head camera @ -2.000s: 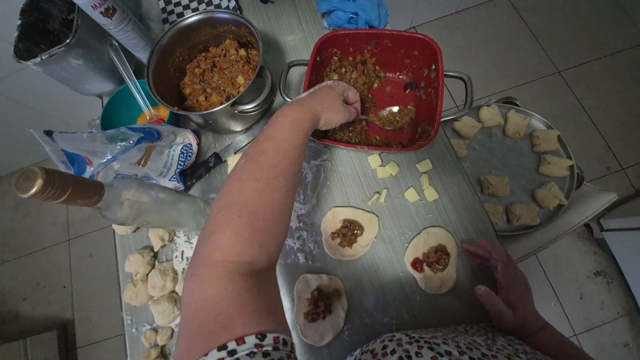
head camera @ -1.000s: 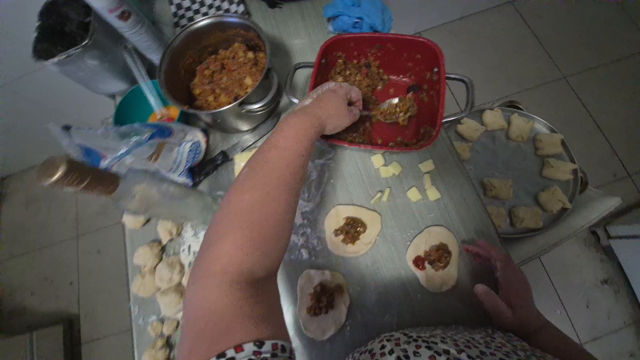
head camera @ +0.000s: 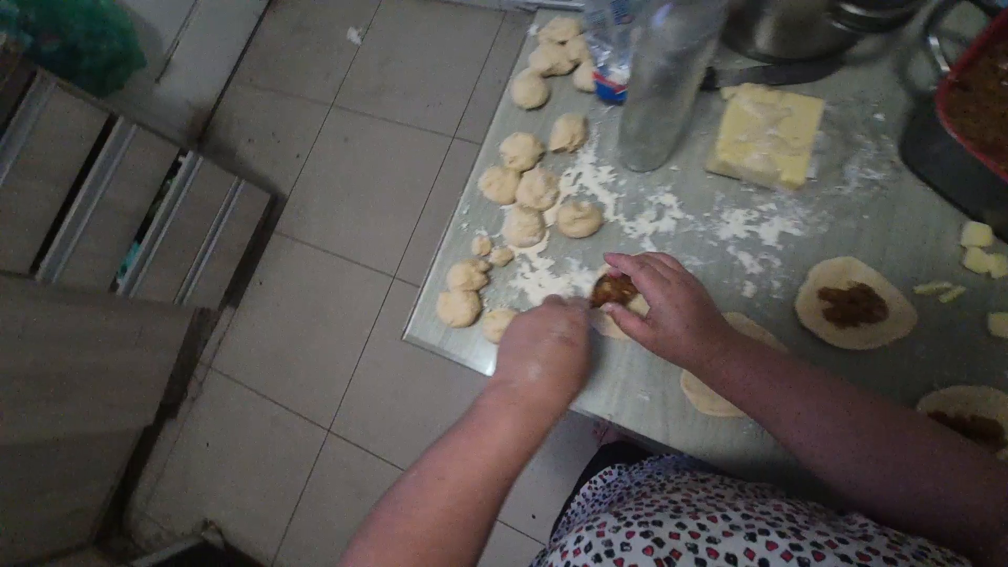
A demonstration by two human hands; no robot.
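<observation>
My left hand (head camera: 543,346), blurred, is closed down at the left edge of a filled dough round (head camera: 618,323); whether its fingers grip anything is hidden. Over that same round curves my right hand (head camera: 669,303), thumb and fingers apart around the brown chunky filling (head camera: 614,290). Beneath my right wrist a flat dough round (head camera: 709,394) is partly covered. To the right lie another dough round (head camera: 815,303) topped with filling (head camera: 853,305) and one more filled round (head camera: 969,398) at the frame edge. Several dough balls (head camera: 538,188) sit along the table's left side among scattered flour.
A glass bottle (head camera: 661,94), a plastic packet (head camera: 610,55), a knife (head camera: 776,74) and a yellow block (head camera: 768,138) are beyond my hands. A metal pot (head camera: 787,27) and red pan (head camera: 949,118) stand at the upper right. Small yellow pieces (head camera: 976,235) lie at right.
My left hand has left the red pan, where a spoon lay, and is now at a filled dough round. My right hand has moved left to the same round. The view has swung left.
</observation>
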